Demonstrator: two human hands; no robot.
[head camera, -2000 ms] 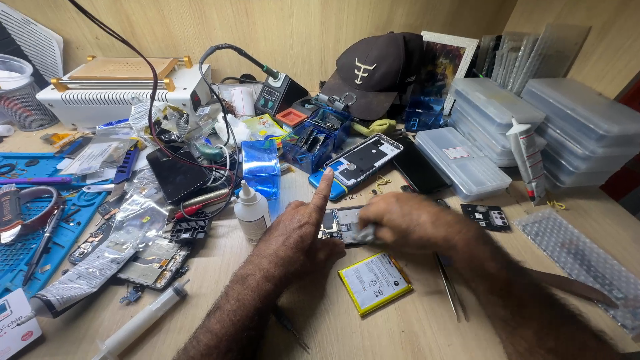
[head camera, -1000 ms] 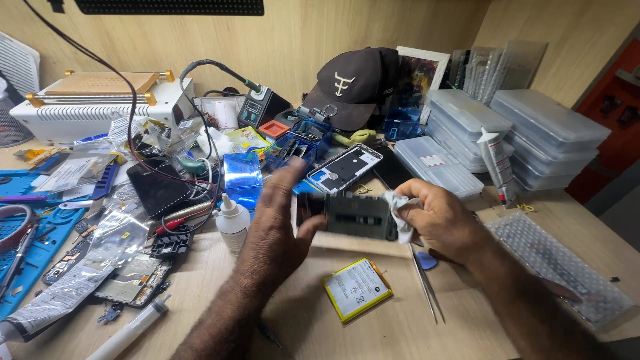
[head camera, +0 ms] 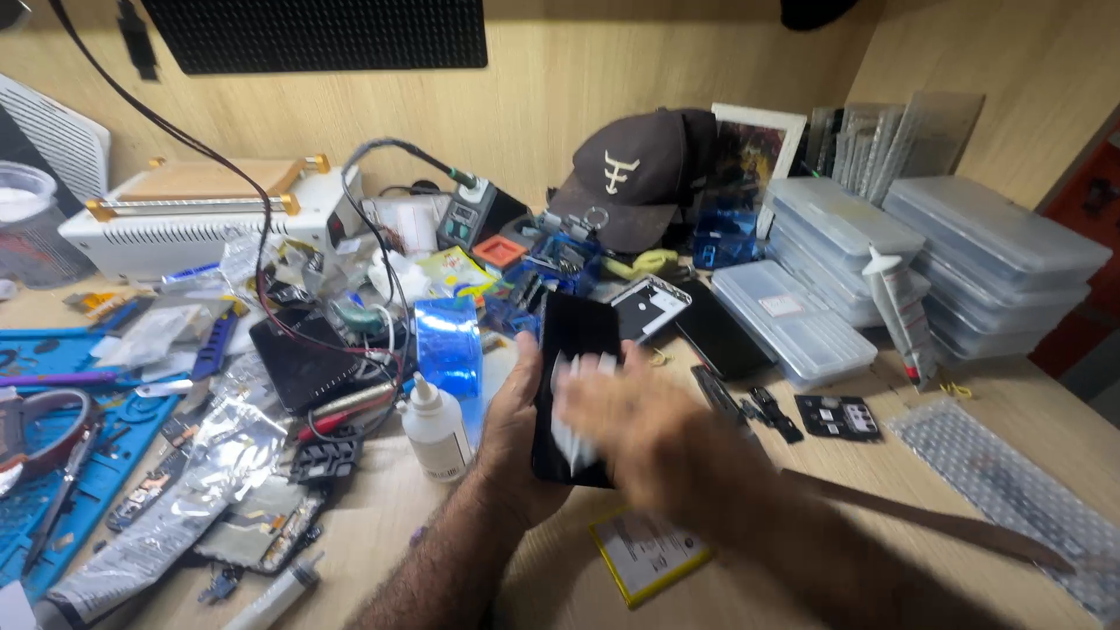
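A smartphone (head camera: 573, 328) with a dark glass face stands tilted in my left hand (head camera: 516, 455), which grips its left edge and lower part. My right hand (head camera: 656, 429), blurred by motion, presses a white cloth or tissue (head camera: 570, 442) against the dark face. Below my hands a battery with a yellow border (head camera: 652, 560) lies on the table, partly covered by my right forearm. A white squeeze bottle (head camera: 436, 433) stands just left of my left hand. Behind the phone lies an opened phone housing (head camera: 652, 306).
Tools, foil bags and phone parts crowd the left beside a blue mat (head camera: 131, 429). Stacked plastic boxes (head camera: 989, 262) and a white tube (head camera: 901, 315) stand at right, near bubble wrap (head camera: 1006, 490). A cap (head camera: 630, 175) and a soldering station (head camera: 477, 214) are behind.
The phone, held sideways with its inner side showing a second ago, is now upright with its dark face in view. My right hand has moved the white cloth from its end onto that face.
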